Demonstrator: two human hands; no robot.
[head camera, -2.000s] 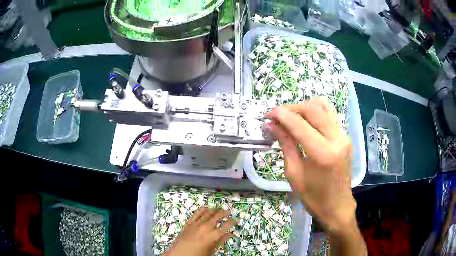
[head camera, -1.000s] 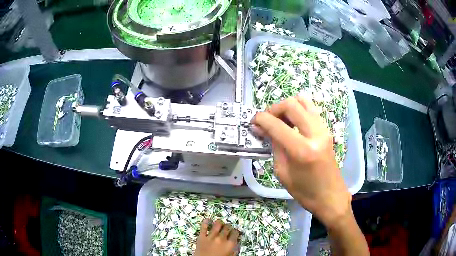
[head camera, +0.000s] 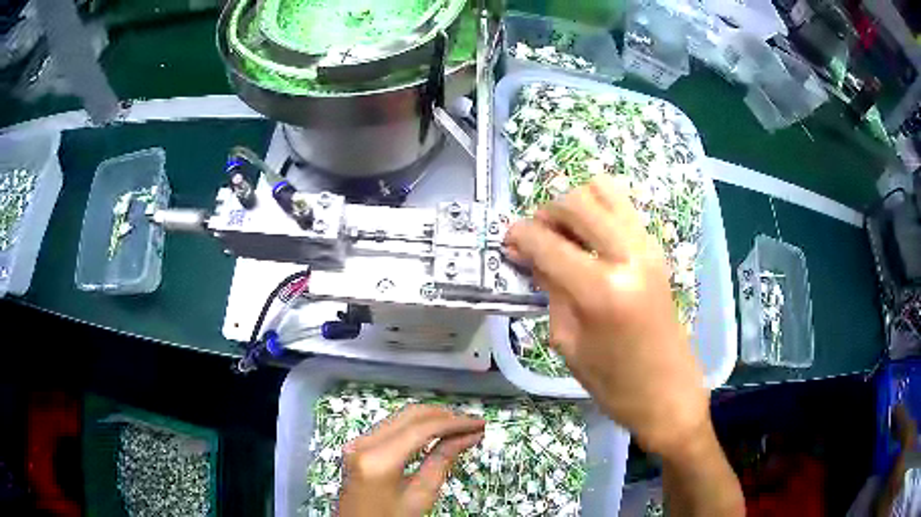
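Observation:
My right hand (head camera: 606, 303) is at the right end of the silver press (head camera: 394, 247), its thumb and index finger together at the loading nest (head camera: 495, 265). Whatever is between those fingertips is hidden. My left hand (head camera: 409, 459) is over the lower tub (head camera: 293, 444), which is full of white-and-green workpieces (head camera: 535, 454). Its fingers point right and are bent toward the thumb; I cannot tell if a piece is between them. The upper tub (head camera: 719, 333), behind my right hand, is heaped with the same pieces.
The steel bowl feeder (head camera: 353, 91), green inside, stands behind the press, with a narrow feed track (head camera: 484, 131). Small clear boxes sit left (head camera: 126, 268) and right (head camera: 793, 338). A green crate (head camera: 197, 444) is lower left. Blue-ended hoses (head camera: 273, 346) hang under the press.
My left hand has lifted from among the pieces and its fingers have drawn toward the thumb. My right hand has shifted slightly left along the nest since the oldest frame.

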